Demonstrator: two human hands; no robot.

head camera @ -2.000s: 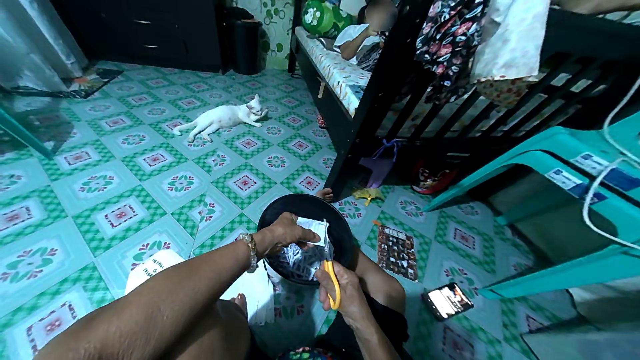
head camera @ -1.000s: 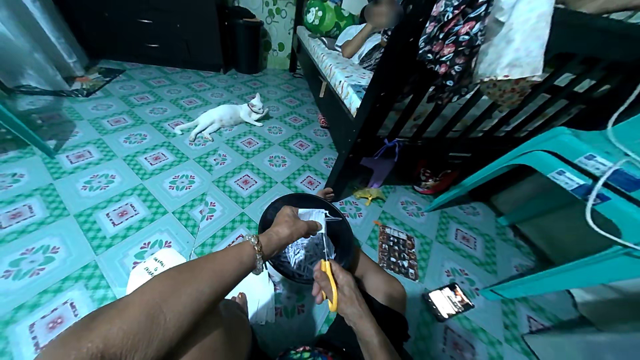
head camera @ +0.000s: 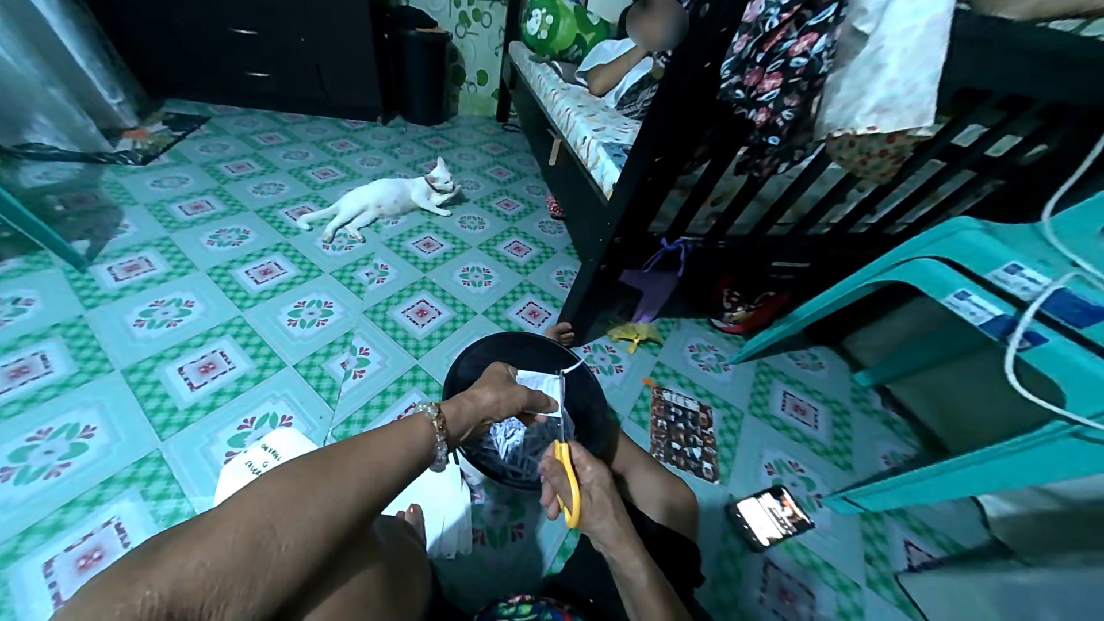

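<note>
My left hand [head camera: 500, 401], a beaded bracelet at its wrist, pinches a small piece of white paper [head camera: 542, 386] over a black round tub [head camera: 473, 352]. My right hand [head camera: 591, 492] grips yellow-handled scissors [head camera: 567, 479], their blades pointing up at the paper's right edge, where a thin strip sticks out. Inside the tub lie cut strips and scraps of paper [head camera: 509, 438]. White paper sheets [head camera: 440, 517] rest on the floor beside my left leg, partly behind my forearm. Farther left is a white piece bearing handwriting [head camera: 259, 457].
A white cat [head camera: 388, 198] lies on the tiled floor. A person is on the lower bunk bed [head camera: 569, 108]. To my right are teal plastic chairs [head camera: 949, 250], a lit phone [head camera: 770, 517] and a picture sheet [head camera: 684, 431]. A black bin [head camera: 423, 73] stands by the far wall.
The paper and scissors have shifted slightly in my hands over the tub. On the bed, the person's raised arm has moved.
</note>
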